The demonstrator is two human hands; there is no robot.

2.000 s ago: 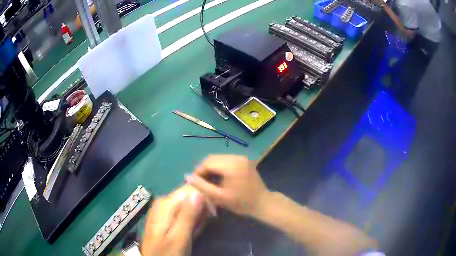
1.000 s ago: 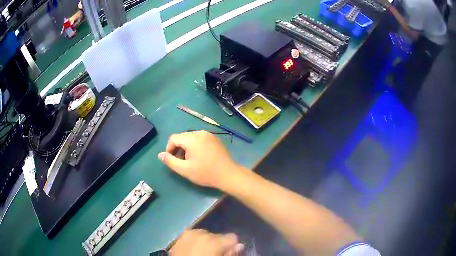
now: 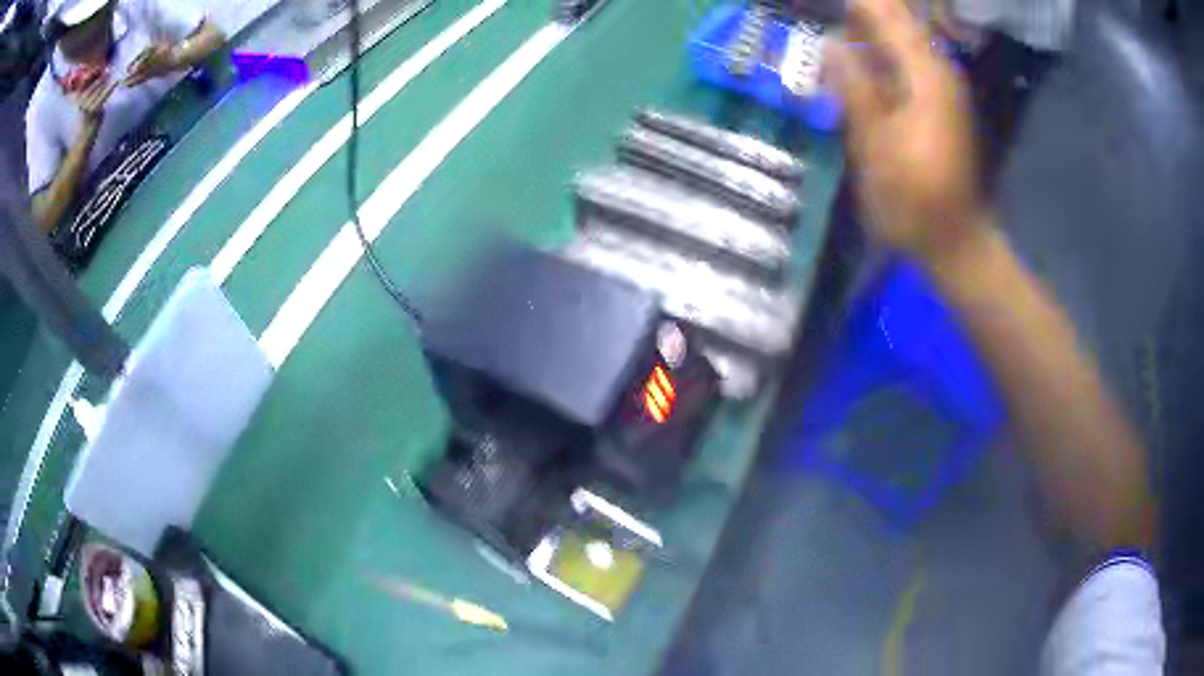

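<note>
My right hand (image 3: 911,132) is stretched out at the upper right, blurred, its fingertips close to the right side of the blue parts tray (image 3: 710,56). Grey strip modules lie in the tray. I cannot tell whether the fingers touch or hold anything. My left hand is out of the picture. A stack of grey strip modules (image 3: 700,218), smeared by motion, lies between the tray and the black soldering station (image 3: 548,330) with its lit red digits.
The sponge tray (image 3: 594,571) and a slim yellow tool (image 3: 475,614) are in front of the station. The black base (image 3: 251,634) and a reel (image 3: 119,594) are at lower left. A blue stool (image 3: 911,396) stands beside the bench. A person (image 3: 93,112) sits across, upper left.
The view has swung towards the far right of the bench. My right hand has moved from the near bench to the blue tray. My left hand has left the picture.
</note>
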